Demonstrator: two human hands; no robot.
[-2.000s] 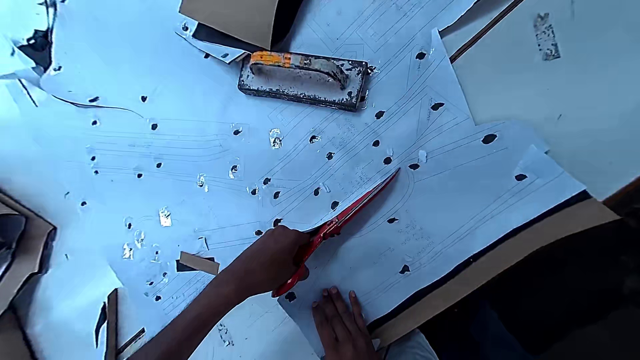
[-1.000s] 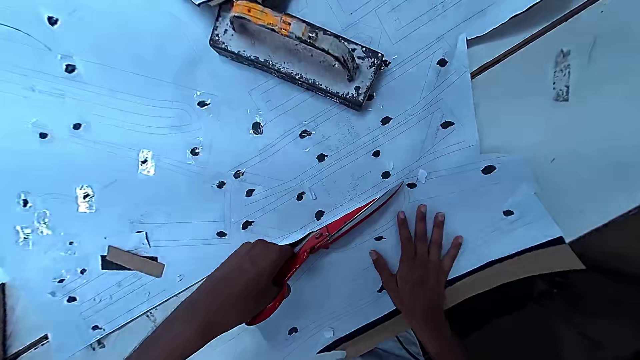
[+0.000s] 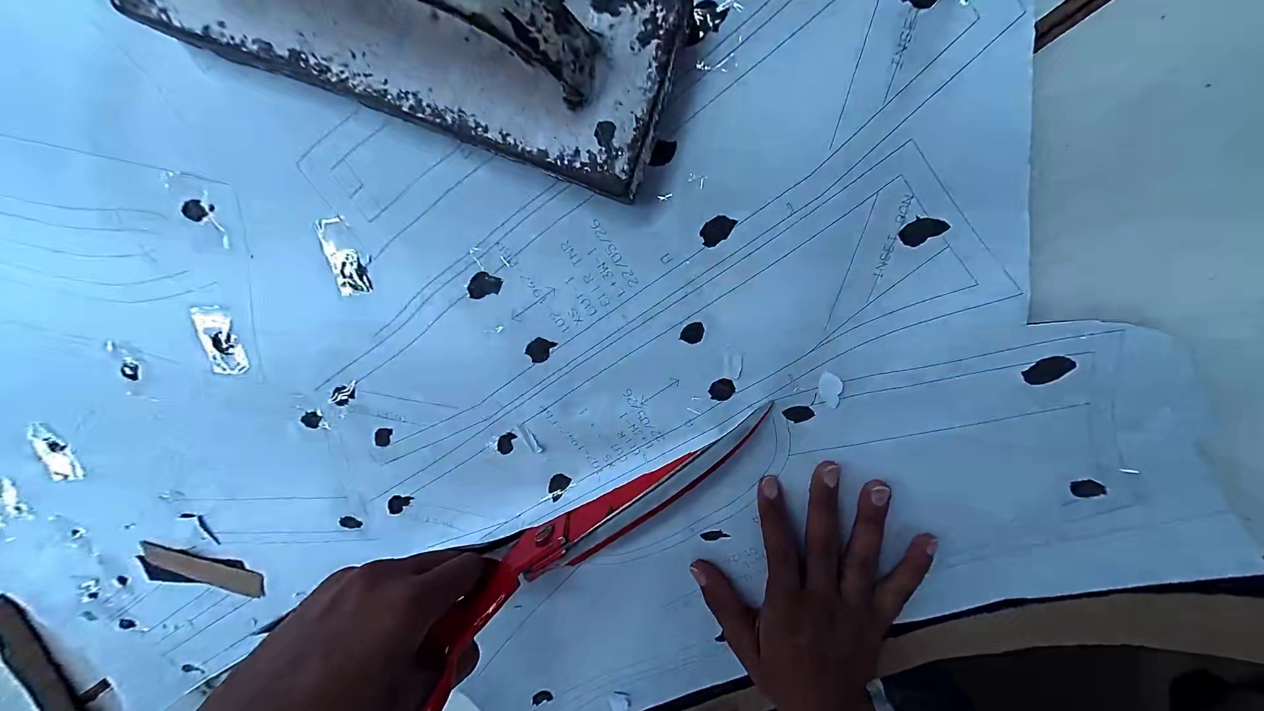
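Note:
My left hand [image 3: 395, 612], at the lower left, is wrapped around the handles of red-handled scissors [image 3: 553, 533]. Their long blades point up and right and lie along a slit in a large white paper pattern sheet [image 3: 632, 296] printed with thin lines. The blade tips are near a dark hole in the paper. Palm down on the sheet, my right hand [image 3: 825, 602] rests to the right of the scissors with fingers spread and nothing held. Dark fabric or backing shows through the many holes in the paper and in part of the slit.
A worn metal weight with a handle [image 3: 415, 89] sits on the sheet at the upper left. Tan and black offcuts [image 3: 202, 570] lie at the lower left. A tan and black layered edge [image 3: 1076, 627] runs below the sheet at the right. Pale table surface [image 3: 1155, 168] shows at the upper right.
My right hand has come from the lower edge of the sheet onto the paper, right of the scissors, with fingers spread. The view has moved closer to the sheet.

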